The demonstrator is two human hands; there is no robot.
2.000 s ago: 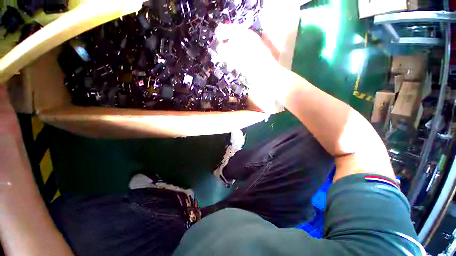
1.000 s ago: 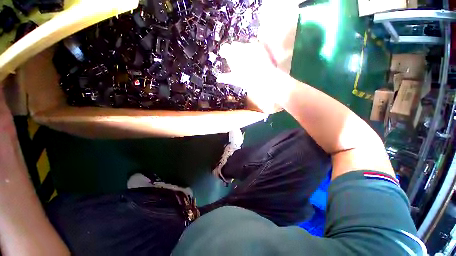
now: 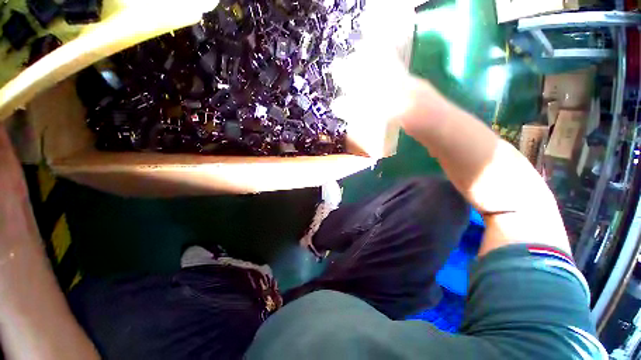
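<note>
An open brown carton (image 3: 211, 174) stands low in front of my knees, filled with a heap of glossy black components (image 3: 232, 84) with metal legs. A yellow tray (image 3: 105, 43) with a pale raised rim is tilted over the carton's left side, with several black components in it, cut off by the top left edge. My right hand (image 3: 376, 81) is at the carton's right side, washed out by glare, so its fingers and any held part cannot be made out. My left forearm shows at the left edge; my left hand is not visible.
Green floor (image 3: 450, 77) lies beyond the carton, with yellow-black tape at left. My legs and shoes are below the carton. A blue plastic item (image 3: 453, 281) is by my right thigh. At right are a metal rack (image 3: 604, 211) and brown cartons (image 3: 568, 133).
My right hand and forearm have moved right, off the heap to the carton's right side. The yellow tray has shifted slightly and shows a little more of its contents.
</note>
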